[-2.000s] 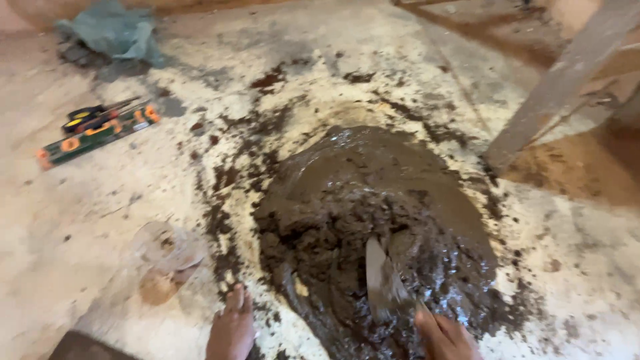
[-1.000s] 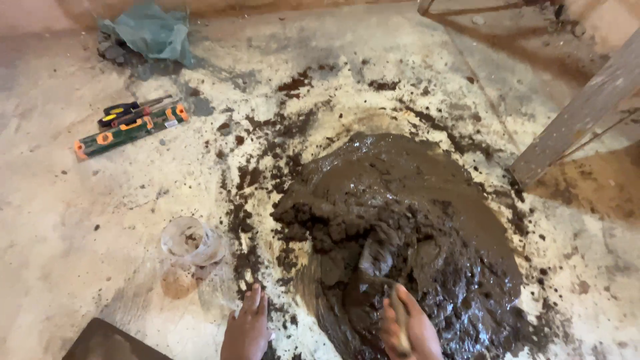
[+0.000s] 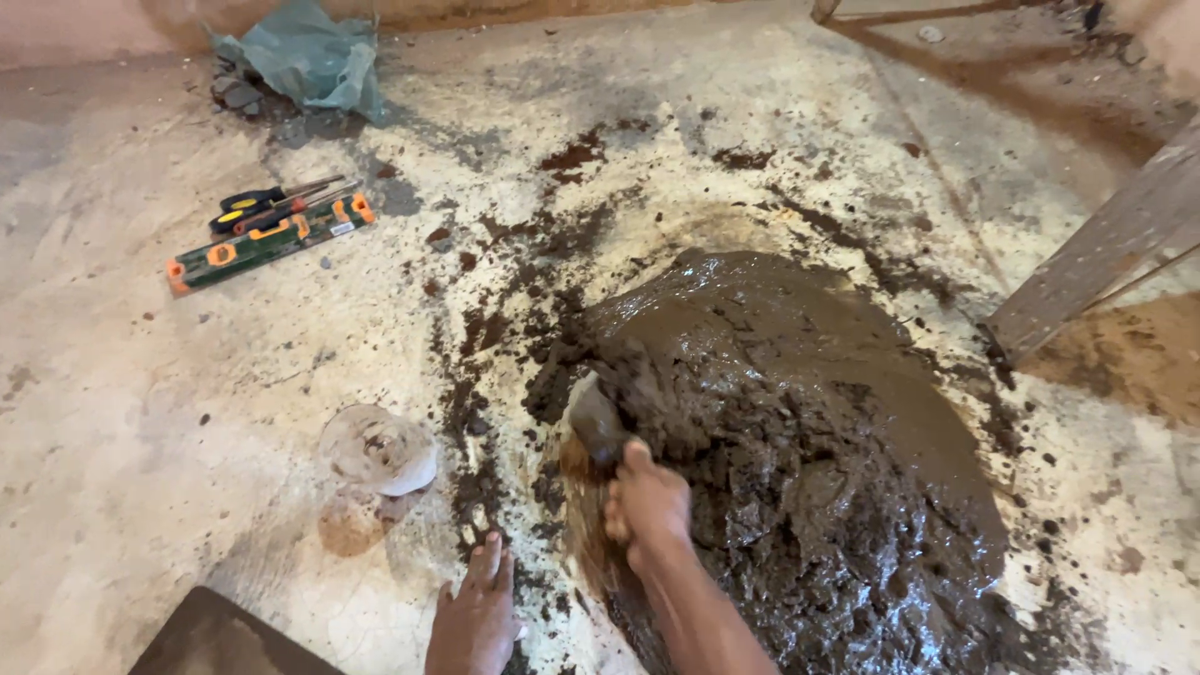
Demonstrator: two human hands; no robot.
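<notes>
A wide heap of wet, dark brown mortar or mud [image 3: 797,394] lies on the concrete floor. My right hand [image 3: 652,506] grips a trowel [image 3: 595,417], its smeared metal blade at the left edge of the heap; the fingers hide the handle. Left of the heap, my left hand [image 3: 476,609] rests palm down by the floor, fingers spread, holding nothing. A clear plastic container [image 3: 380,450], stained inside, stands up and left of that hand.
A green and orange spirit level [image 3: 272,246] lies beside several screwdrivers [image 3: 248,202]. Behind them a teal plastic bag [image 3: 314,56] covers dark lumps. A wooden leg [image 3: 1106,244] stands at right. A dark flat board [image 3: 225,637] shows at bottom left.
My right hand and the trowel have moved left, from within the heap to its left edge. My left hand stays on the left side of the heap.
</notes>
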